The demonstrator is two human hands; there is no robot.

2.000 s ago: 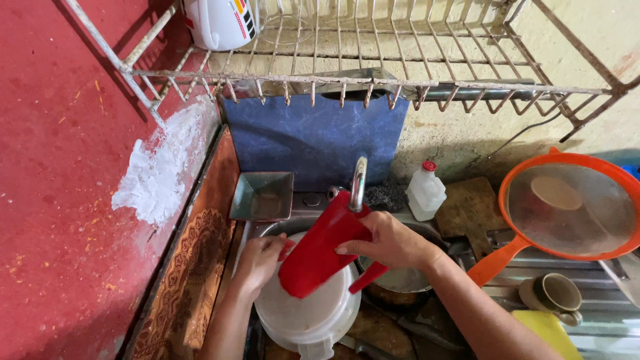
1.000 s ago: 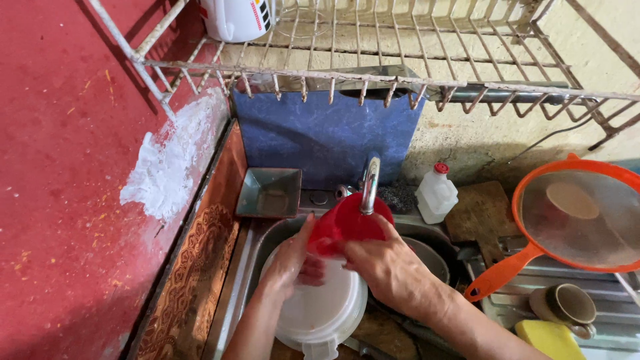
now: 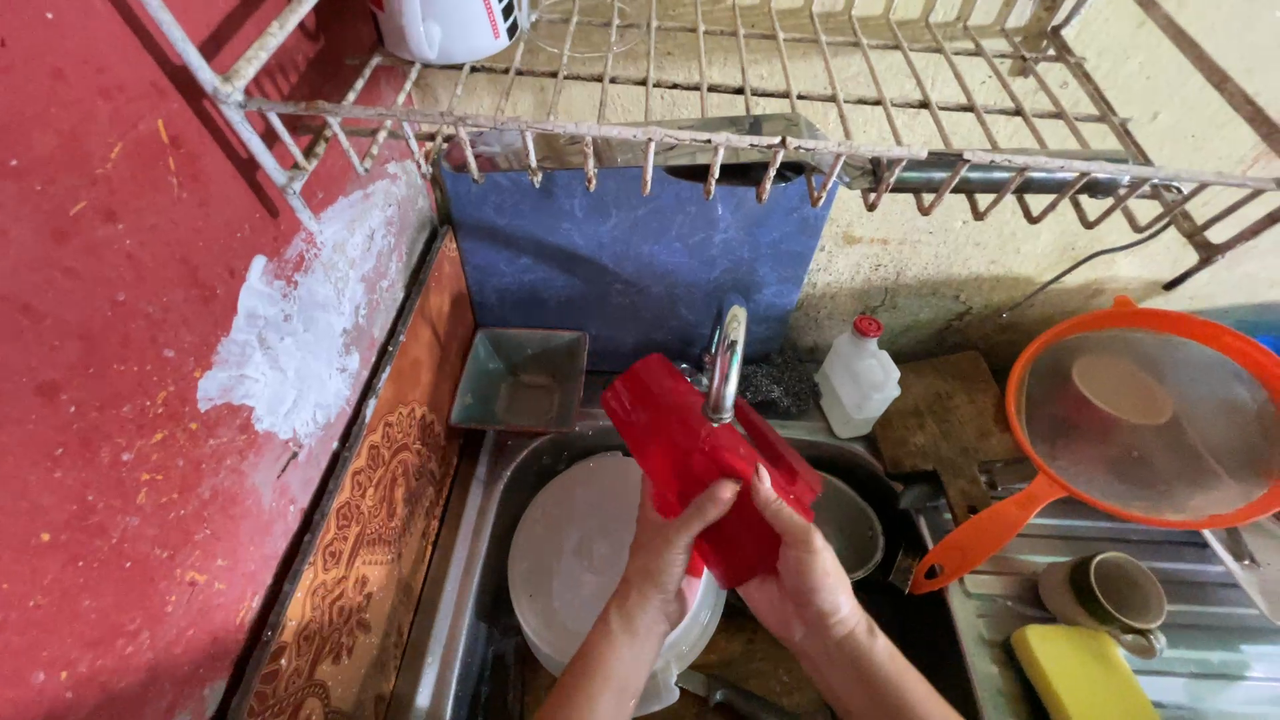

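Observation:
Both my hands grip a translucent red plastic pitcher [image 3: 690, 455], tilted on its side under the chrome faucet [image 3: 727, 365], its handle toward the right. My left hand [image 3: 665, 550] holds the near end from the left, thumb on top. My right hand [image 3: 800, 560] holds that end from the right, thumb also on top; the fingers of both are partly hidden beneath. Below, in the metal sink [image 3: 510, 450], lies a round whitish plastic container [image 3: 570, 560], with a metal bowl [image 3: 850, 525] to the right and a knife [image 3: 740, 695] near the bottom.
A rusty wire rack [image 3: 650, 130] with a white mug [image 3: 445, 25] hangs above. Behind stands a blue board [image 3: 620, 250]. Around the sink are a square dish [image 3: 520, 380], white bottle [image 3: 858, 385], wooden board [image 3: 945, 420], orange strainer [image 3: 1035, 500], cup [image 3: 1105, 590] and yellow sponge [image 3: 1085, 675].
The pitcher has turned from its end-on pose of a second ago to lie slanted, side up. My left hand has moved from beside it to grip its near end, along with my right.

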